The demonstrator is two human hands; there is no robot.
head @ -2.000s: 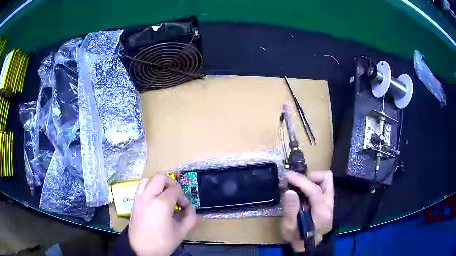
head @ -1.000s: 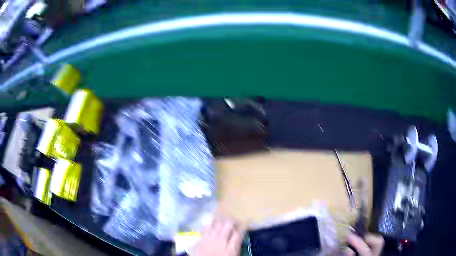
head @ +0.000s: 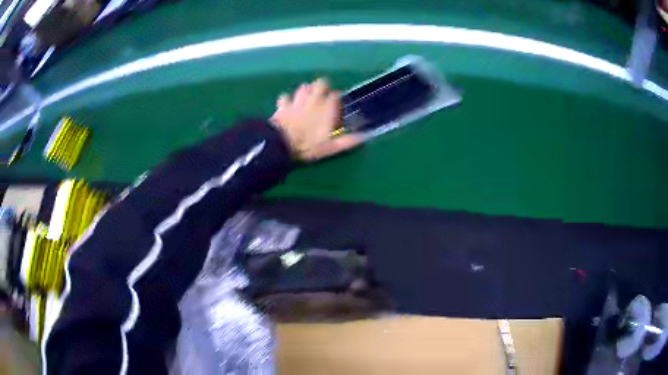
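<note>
My left hand reaches out over the green belt and is on the left end of a black case. The case lies tilted on clear bubble wrap, its right end pointing up and away. A little yellow shows under my fingers; the rest of that end is hidden by the hand. The hand is slightly blurred. My right hand is out of the picture. The soldering iron is not in view.
Green belt with a white line. Yellow-edged battery stacks at left. Bubble-wrap bags, black fan, cardboard mat with tweezers, and solder spool lie along the bottom.
The view has shifted towards the belt. My left hand has moved the black case from the cardboard mat forward to the belt. My right hand and the iron have left the picture.
</note>
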